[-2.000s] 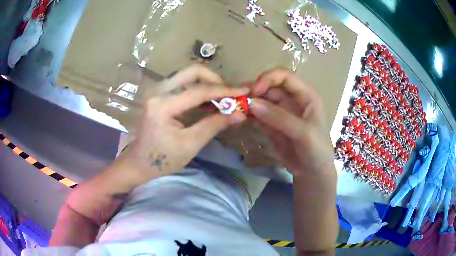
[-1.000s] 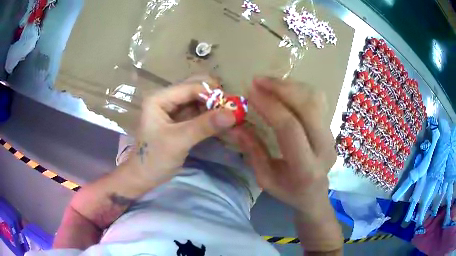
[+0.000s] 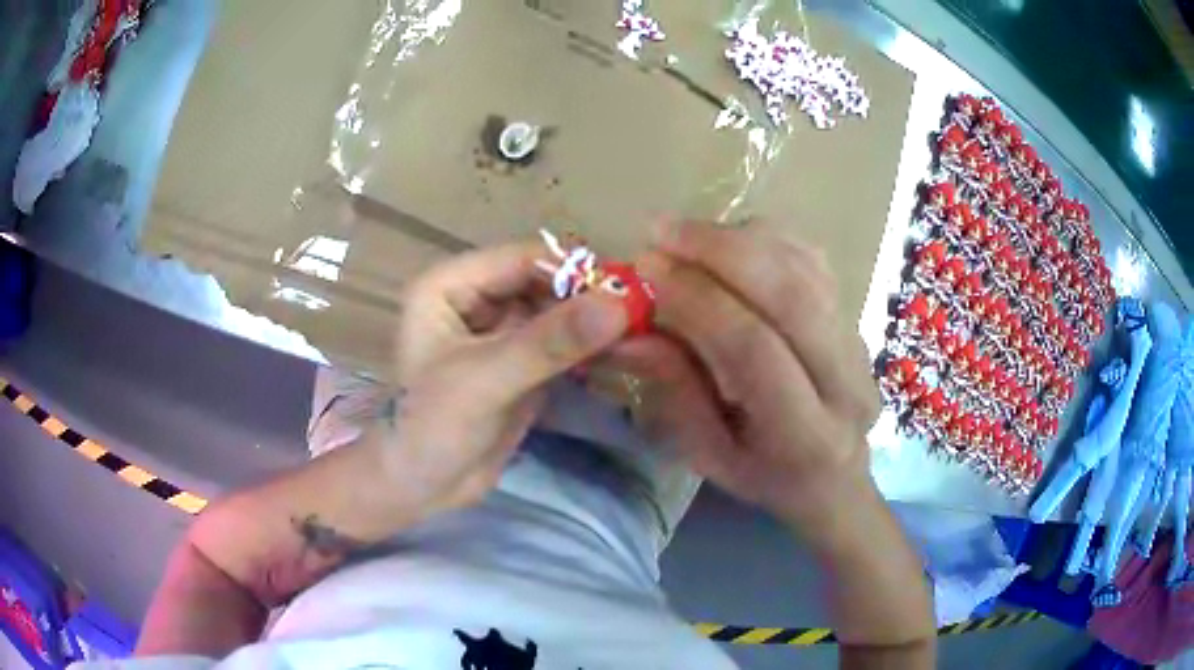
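Note:
A small toy figurine (image 3: 629, 301) with a round red head and a white body is held in front of me, its head to the right and its thin white parts pointing up left. My left hand (image 3: 491, 334) is shut on its body between thumb and fingers. My right hand (image 3: 753, 347) is blurred, with its fingers bent close to the red head. Whether they touch or hold anything is hidden. Small white-and-pink parts (image 3: 799, 76) lie in a pile at the cardboard's far right, with a smaller cluster (image 3: 638, 26) beside it.
A small whitish cup (image 3: 519, 140) stands on the cardboard (image 3: 629, 157) amid dark stains. Red-headed figurines (image 3: 995, 295) stand in tight rows at right. Light-blue gloves or sleeves (image 3: 1126, 445) lie beyond them. A red-and-white heap (image 3: 98, 46) is at the far left. Clear tape strips cross the cardboard.
The figurine was turned between both hands, so its face and white body now show. My right hand moved off the figurine and is now back near its head.

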